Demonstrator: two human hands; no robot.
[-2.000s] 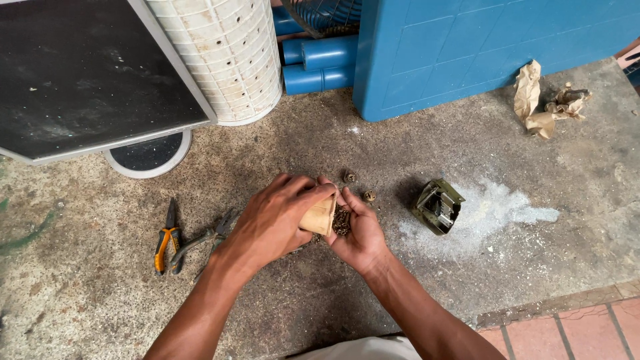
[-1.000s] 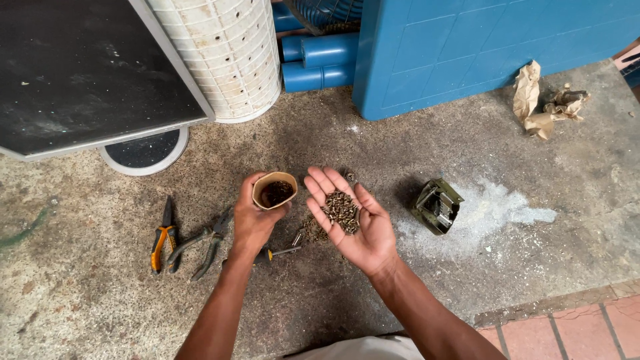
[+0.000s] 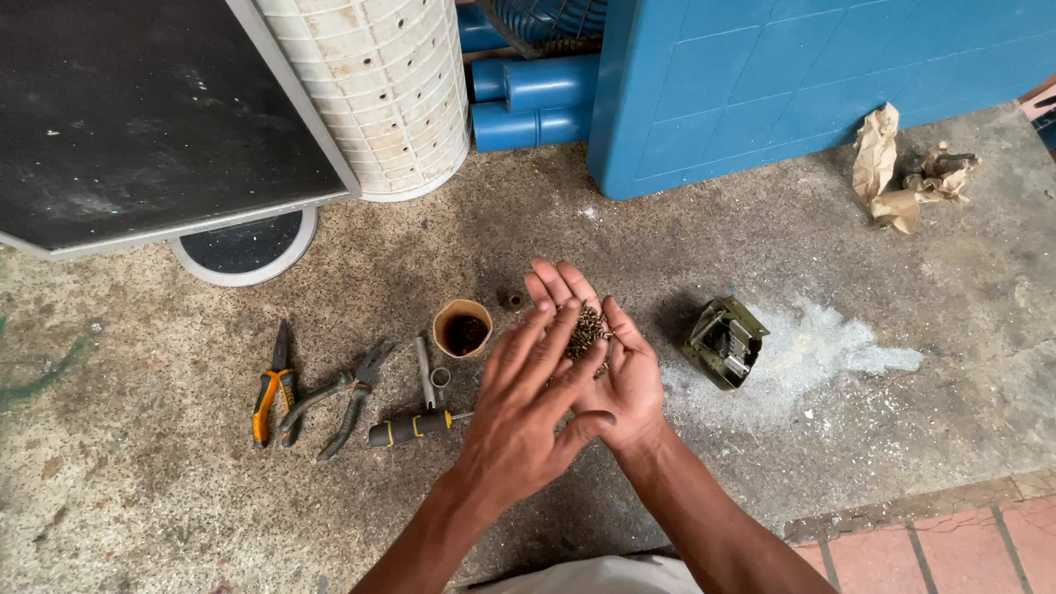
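My right hand (image 3: 631,384) lies palm up, cupping a pile of small brass-coloured metal pieces (image 3: 587,330). Over it, my left hand (image 3: 528,396) is spread, its fingertips at the edge of the pile. A paper cup (image 3: 463,328) with dark contents stands left of the hands. Beside it are a metal tube (image 3: 425,373), a metal ring (image 3: 440,378) and a screwdriver (image 3: 410,429), whose tip is hidden by my left hand. A small metal cylinder (image 3: 513,300) is on the concrete behind the hands.
Orange-handled pliers (image 3: 275,396) and open pliers (image 3: 351,396) lie left. A green metal case (image 3: 726,342) stands right, by pale powder (image 3: 817,355). Crumpled brown paper (image 3: 895,181), a blue panel (image 3: 792,91), blue pipes (image 3: 544,103), a white perforated cylinder (image 3: 379,91) and a dark screen (image 3: 157,115) are behind.
My left hand has let go of the paper cup, which now stands on the concrete, and has moved right over my right palm. My right hand still holds the small metal pieces.
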